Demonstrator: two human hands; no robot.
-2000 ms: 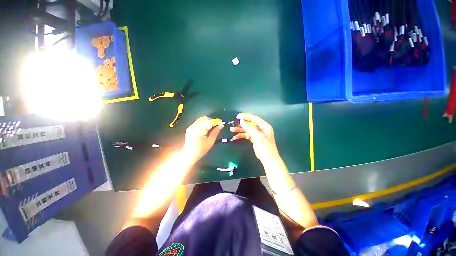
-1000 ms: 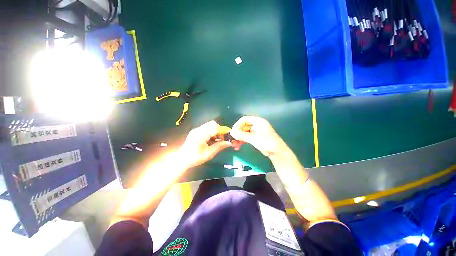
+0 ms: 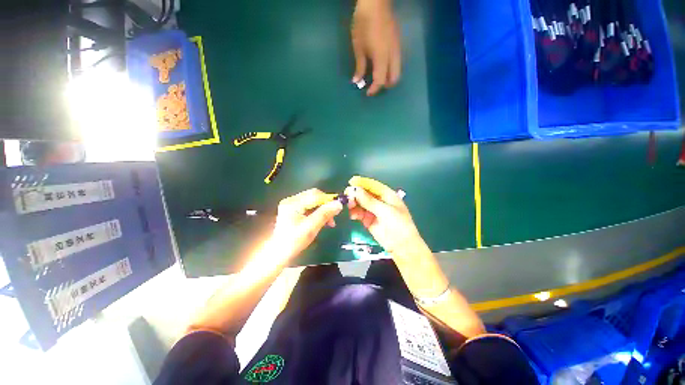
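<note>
My left hand [image 3: 304,213] and my right hand [image 3: 378,208] meet above the green mat near the bench's front edge. Between their fingertips is a small black connector housing [image 3: 345,199], mostly hidden by the fingers. A white tag [image 3: 401,194] shows beside my right hand. Yellow-and-black pliers [image 3: 280,143] lie with handles apart on the mat, beyond my left hand. Small white-ended pieces lie at the mat's left [image 3: 203,216] and near the front edge [image 3: 359,247]; they are too small to tell clearly.
Another person's hand [image 3: 376,46] reaches in from the far side over a small white piece [image 3: 360,84]. A blue tray [image 3: 197,98] holds orange parts at left. A blue crate [image 3: 496,75] with black harnesses stands at right. A blue-grey file holder [image 3: 143,225] stands at near left.
Another person's hand has come in from the far side to the small white piece. My hands stay together at nearly the same place, with shifted fingers.
</note>
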